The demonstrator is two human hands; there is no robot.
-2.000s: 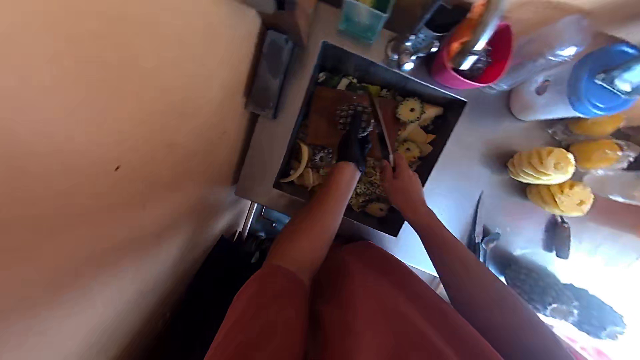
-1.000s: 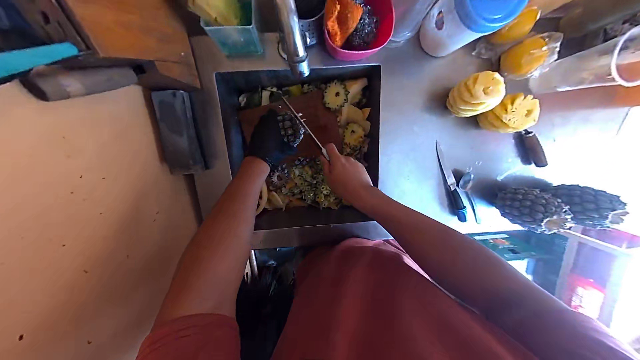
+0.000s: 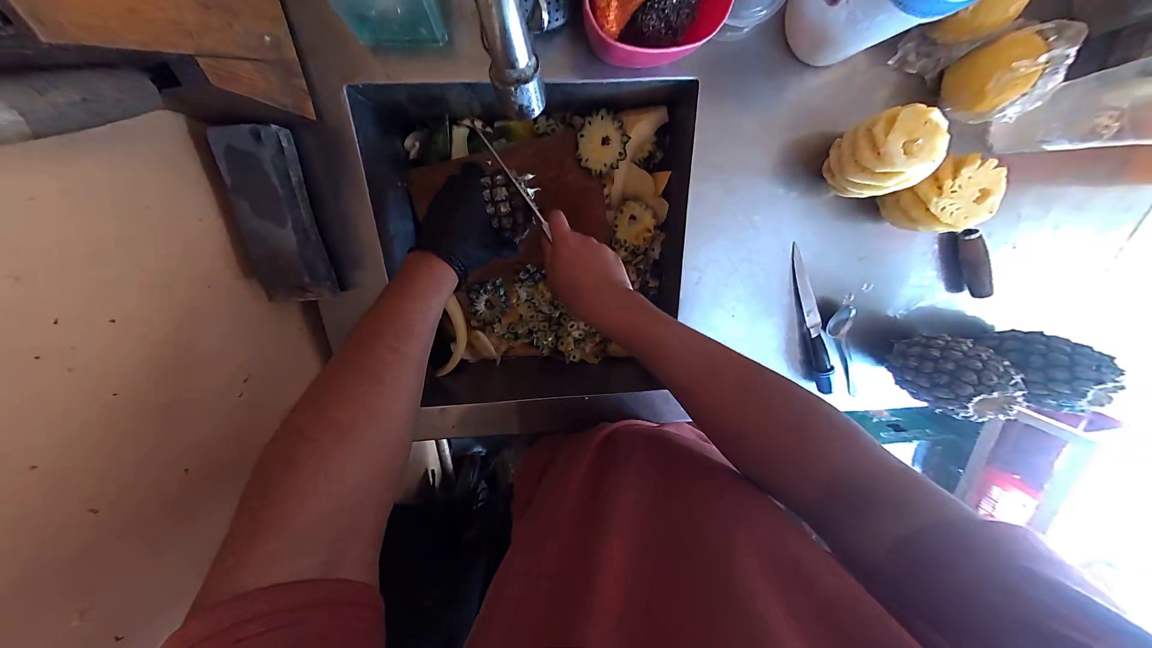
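In a black glove, my left hand (image 3: 463, 220) holds an unpeeled pineapple (image 3: 506, 209) on a brown cutting board (image 3: 571, 184) set in the sink. My right hand (image 3: 585, 270) grips the handle of a knife (image 3: 513, 175), whose blade lies across the pineapple's upper right side. The glove covers part of the fruit. Green and yellow pineapple peelings (image 3: 549, 319) lie below the board, with a curved pale peel (image 3: 454, 335) at the left. Round pineapple end slices (image 3: 601, 141) and other scraps are along the sink's right side.
A metal faucet (image 3: 515, 63) reaches over the sink's rim (image 3: 691, 225). On the steel counter at right are peeled pineapples (image 3: 886, 150), a small knife (image 3: 810, 315), a spoon (image 3: 841, 333) and unpeeled pineapples (image 3: 954, 369). A pink bowl (image 3: 639, 54) stands behind; a dark sharpening stone (image 3: 272, 209) lies left.
The view has shifted and moved closer to the sink. Both hands remain at the pineapple, and the knife blade stays close against it.
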